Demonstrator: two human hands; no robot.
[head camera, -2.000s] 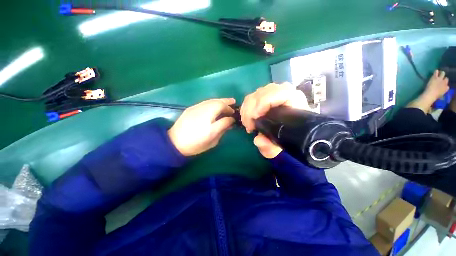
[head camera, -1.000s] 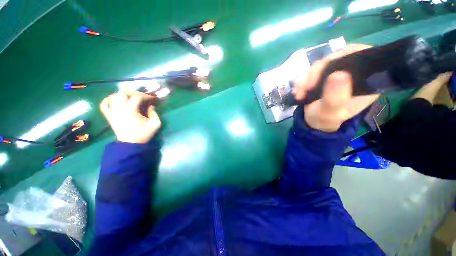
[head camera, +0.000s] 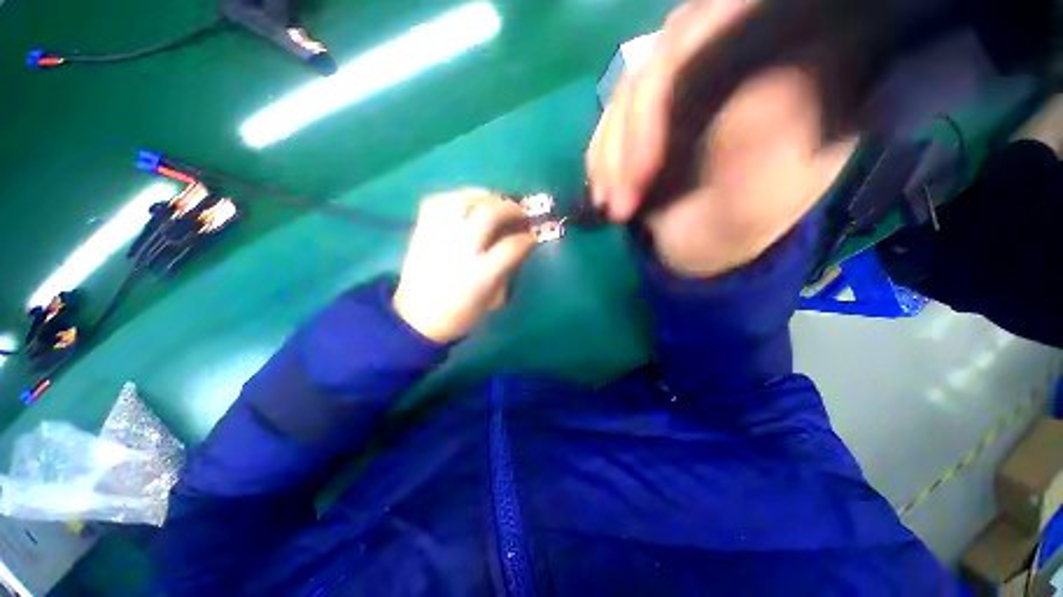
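Note:
My left hand (head camera: 460, 259) is closed on the black body of a cable assembly. Its two copper-coloured ends (head camera: 544, 219) stick out to the right of my fingers. Its thin black lead (head camera: 338, 213) runs left toward a blue-and-red plug (head camera: 167, 168). My right hand (head camera: 711, 140), blurred, holds the black electric screwdriver (head camera: 857, 58), which is cut off by the top edge. The driver's nose points left at the copper-coloured ends, very close to them; I cannot tell whether the tip touches.
More cable assemblies lie at the left (head camera: 53, 330) and upper left (head camera: 134, 53) on the green bench. A clear plastic bag (head camera: 88, 472) is at lower left. The white feeder (head camera: 624, 72) is mostly hidden. A person's dark sleeve (head camera: 985, 251), a blue bin (head camera: 868, 292) and cartons (head camera: 1035, 472) are at right.
My left hand has taken up a cable assembly and moved right with it. My right hand has moved the screwdriver left, away from the feeder. The view has shifted.

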